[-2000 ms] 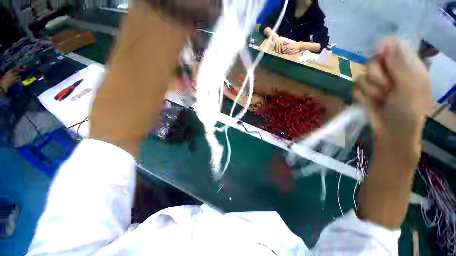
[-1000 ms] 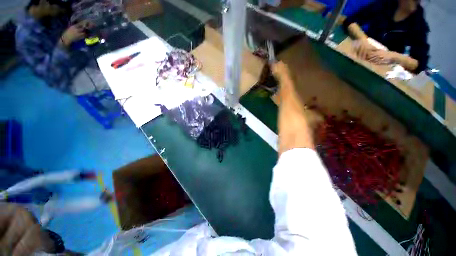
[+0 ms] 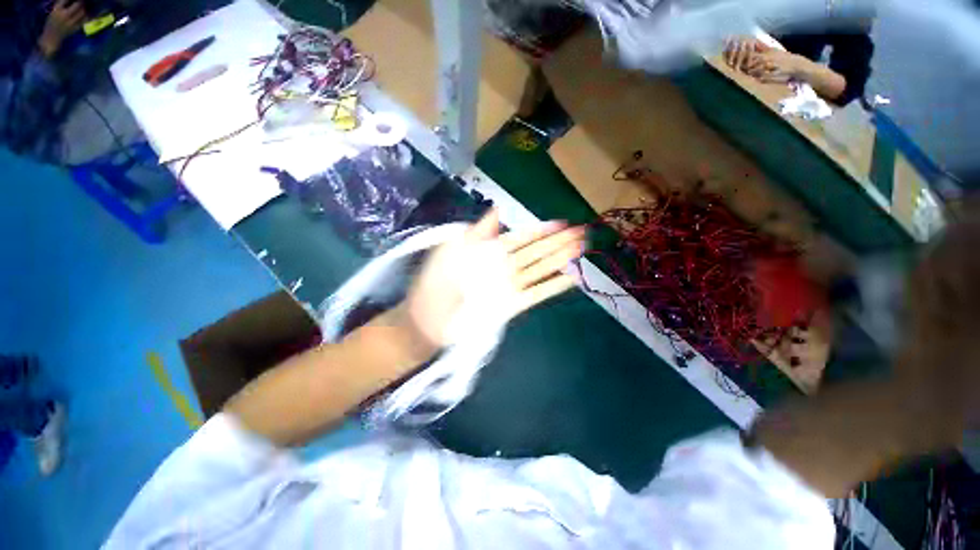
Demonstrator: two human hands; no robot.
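Note:
My left hand (image 3: 473,281) is over the bench, palm flat, fingers apart and pointing right. A looped bundle of white cable (image 3: 446,385) lies around and under it on the green bench; the fingers are not closed on it. My right arm is at the right edge; my right hand (image 3: 946,285) is badly blurred and partly cut off, and its grip cannot be made out. A blurred white band (image 3: 741,24) crosses the top right. A tangled heap of red-and-black leads (image 3: 699,274) lies on cardboard (image 3: 602,118) beyond the bench's white strip.
A crinkled plastic bag (image 3: 365,193) lies left of the hand. Behind it are a tape roll (image 3: 384,129), a mixed wire bundle (image 3: 306,75) and red-handled pliers (image 3: 177,61) on white sheets. A metal upright (image 3: 456,86) stands mid-bench. A carton (image 3: 242,349) is below. Two people sit across.
My left hand has come from the lower left onto the bench, with the white cable now around it. My right arm has swung from the middle to the right edge. The view has shifted.

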